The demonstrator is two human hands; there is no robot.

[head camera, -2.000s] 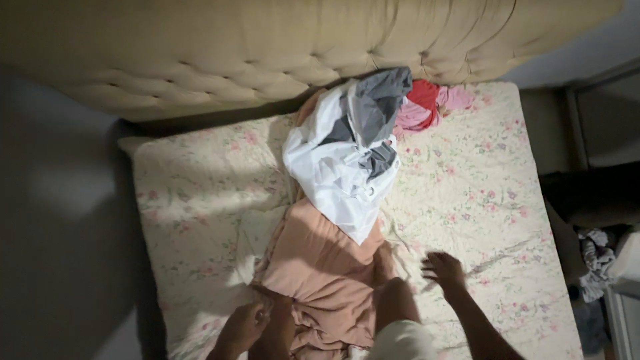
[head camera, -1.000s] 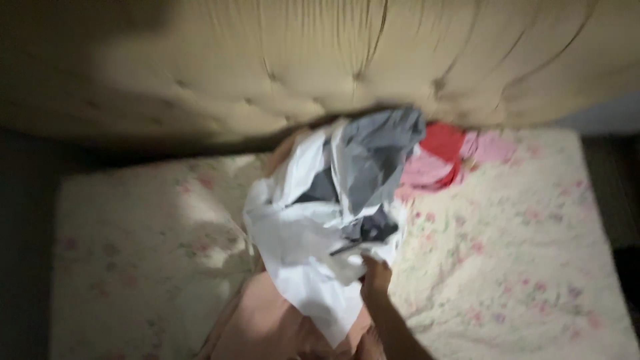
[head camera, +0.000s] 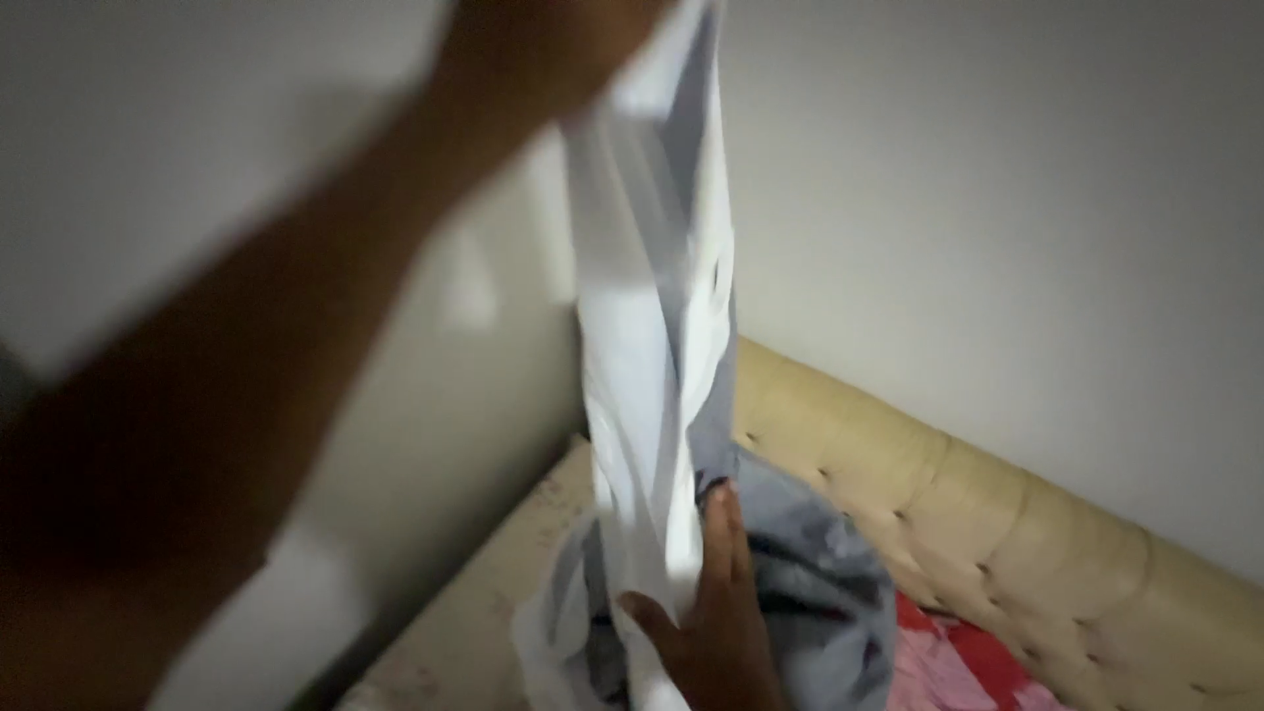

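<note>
A white and grey cloth garment (head camera: 632, 375) hangs stretched upright in front of me, its upper end at the top edge of the view. My left hand (head camera: 573, 49) grips it up there, with the fingertips partly cut off by the frame. Lower down, my right hand (head camera: 706, 612) lies against the cloth, thumb on one side and fingers on the other; how firmly it holds is unclear. Behind it, a grey cloth (head camera: 820, 573) lies bunched on the bed.
A tufted beige headboard (head camera: 948, 494) runs down to the right along the wall. Red and pink clothes (head camera: 968, 657) lie beside it. The floral mattress (head camera: 464, 612) shows at lower left, next to a pale wall (head camera: 444, 395).
The white cloth, bunched on the bed one second ago, now hangs raised from my left hand. My left hand has come into view high up. The view has swung up toward the wall.
</note>
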